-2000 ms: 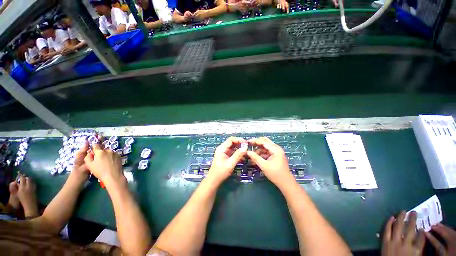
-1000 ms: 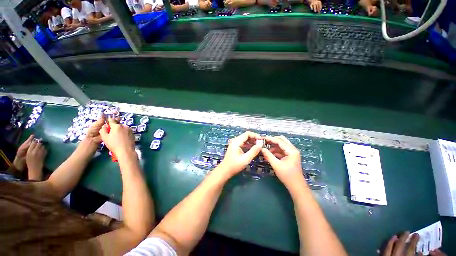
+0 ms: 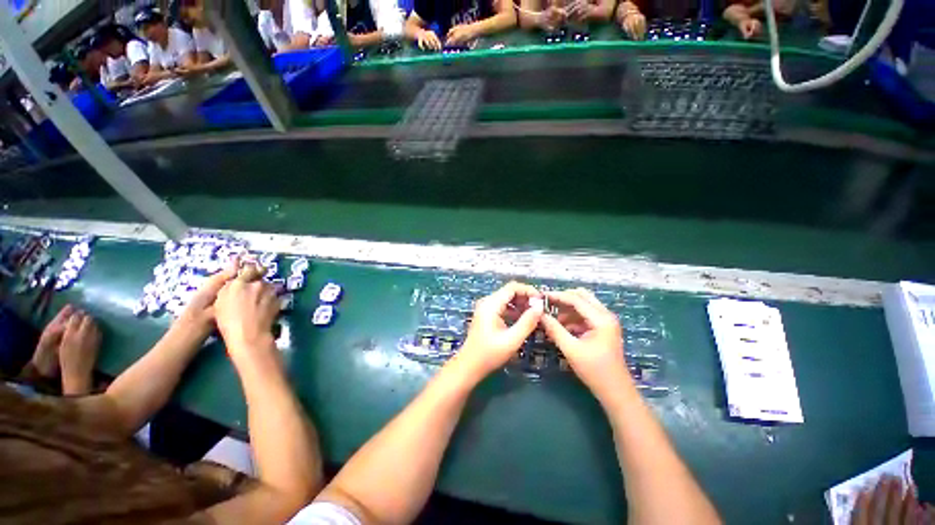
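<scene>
My left hand (image 3: pixel 499 330) and my right hand (image 3: pixel 586 330) meet fingertip to fingertip above the clear blister tray (image 3: pixel 644 323). Between them they grip a small part (image 3: pixel 544 306), pale with a metallic glint. It is mostly covered by the fingers and too small to tell in detail. The tray lies on the green bench (image 3: pixel 410 415). Its near rows hold dark components (image 3: pixel 441 344), and its far rows look clear. My hands hide the middle of the tray.
White label sheets (image 3: pixel 756 359) lie right of the tray; a white stack (image 3: pixel 916 349) stands farther right. A neighbour's hand holds a sheet at lower right. At left, a neighbour's hands (image 3: pixel 246 308) work by piled white housings (image 3: pixel 195 269). A pale rail (image 3: pixel 461 249) borders the belt.
The view has shifted since two seconds ago. My hands remain fingertip to fingertip over the tray, with only small finger movements. The left neighbour's orange-red tool no longer shows.
</scene>
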